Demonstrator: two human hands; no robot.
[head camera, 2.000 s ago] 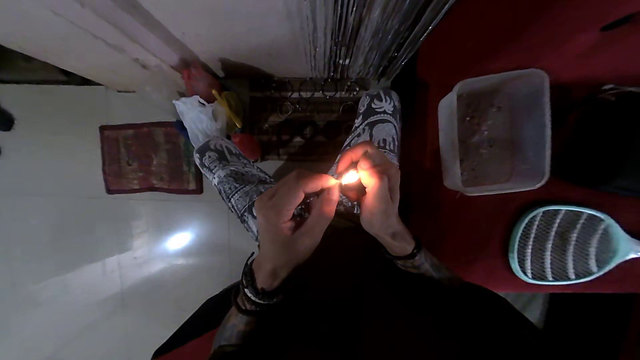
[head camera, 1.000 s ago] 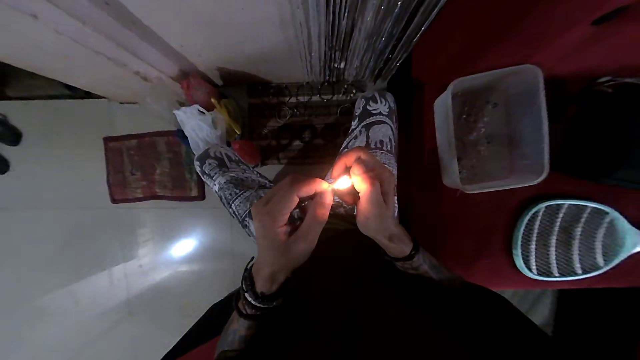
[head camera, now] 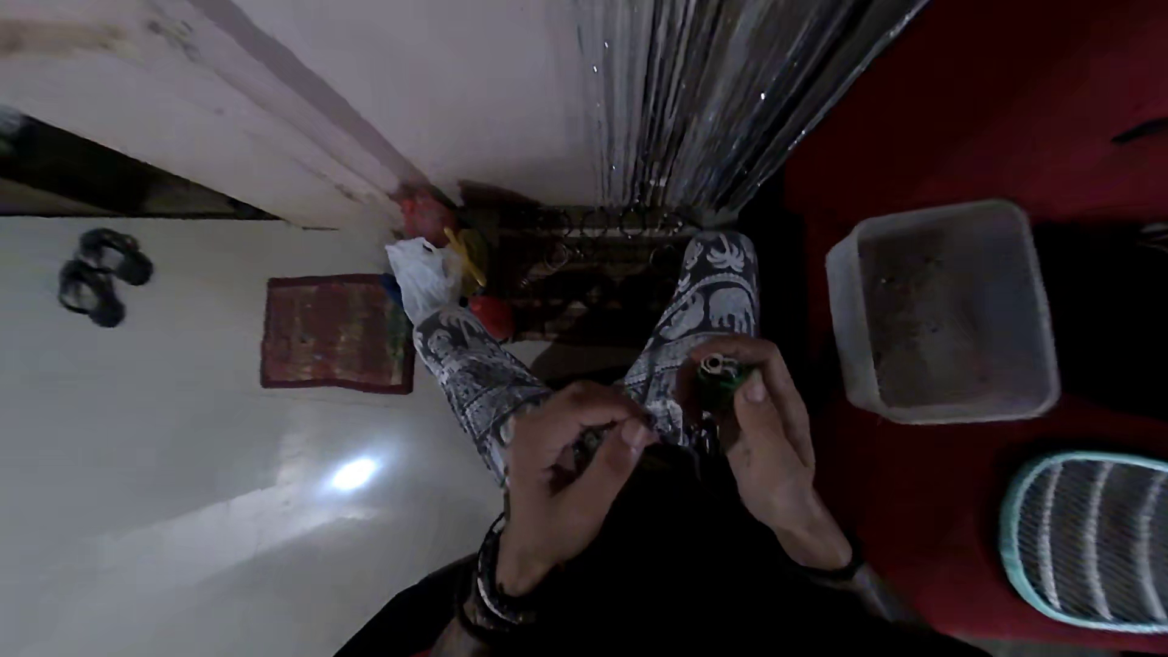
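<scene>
My right hand (head camera: 766, 438) is closed around a small green lighter (head camera: 718, 379), its metal top showing between thumb and forefinger. No flame shows. To its left, over my lap, my left hand (head camera: 575, 465) has thumb and forefinger pinched together; a small dark item (head camera: 591, 442) shows within its curled fingers, too dim to name. The two hands are apart. Below them are my patterned trousers (head camera: 707, 301) with white elephant figures.
On the red surface at right lie a translucent plastic tub (head camera: 958, 319) and a turquoise-rimmed electric insect racket (head camera: 1086, 538). A doormat (head camera: 338, 333), sandals (head camera: 105, 274) and a white plastic bag (head camera: 426, 276) are on the floor. A tinsel curtain (head camera: 703, 100) hangs ahead.
The flame between my hands has gone out. My hands have moved apart, and the green lighter now shows in my right hand.
</scene>
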